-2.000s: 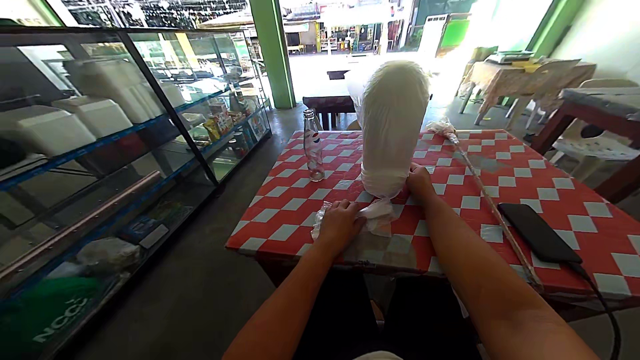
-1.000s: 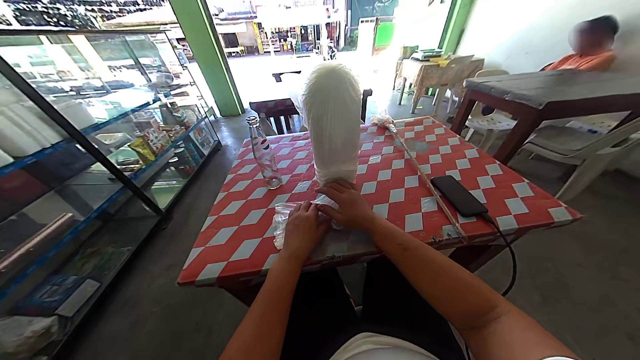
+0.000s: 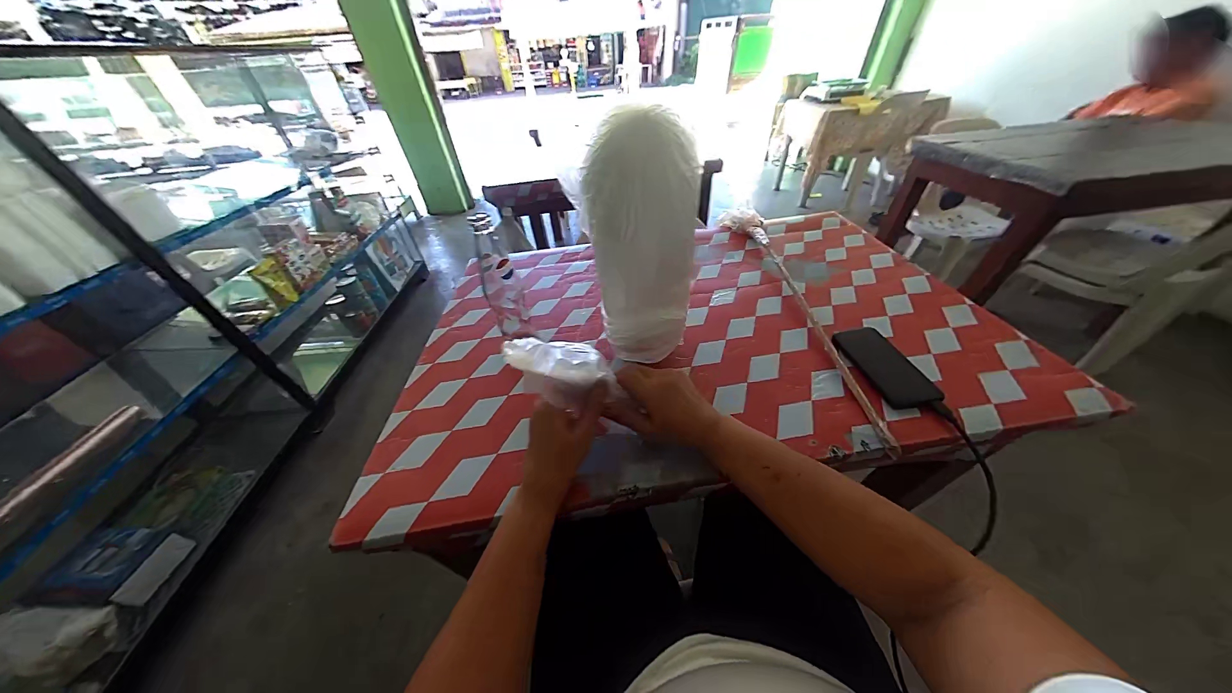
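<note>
A tall white bundle wrapped in plastic [image 3: 641, 231] stands upright on the table with a red and grey pattern [image 3: 462, 472]. Gathered plastic film [image 3: 560, 364] juts out to the left from its lower end. My left hand [image 3: 568, 423] grips this film near its narrow part. Close beside it, my right hand [image 3: 664, 404] pinches the film's neck just below the bundle's base; its fingertips are partly hidden. Left of the bundle stands a clear glass bottle [image 3: 502, 284].
A stick with a plastic-wrapped end [image 3: 804, 308] and a black smartphone [image 3: 887, 368] on a cable lie at the right. A glass display case [image 3: 212, 279] stands left. A person in orange [image 3: 1155, 91] sits behind another table [image 3: 1078, 159].
My left hand has lifted the gathered film from near the tabletop. My right hand has moved from the bundle's base to the film's neck. The view has swung right since the earliest frame.
</note>
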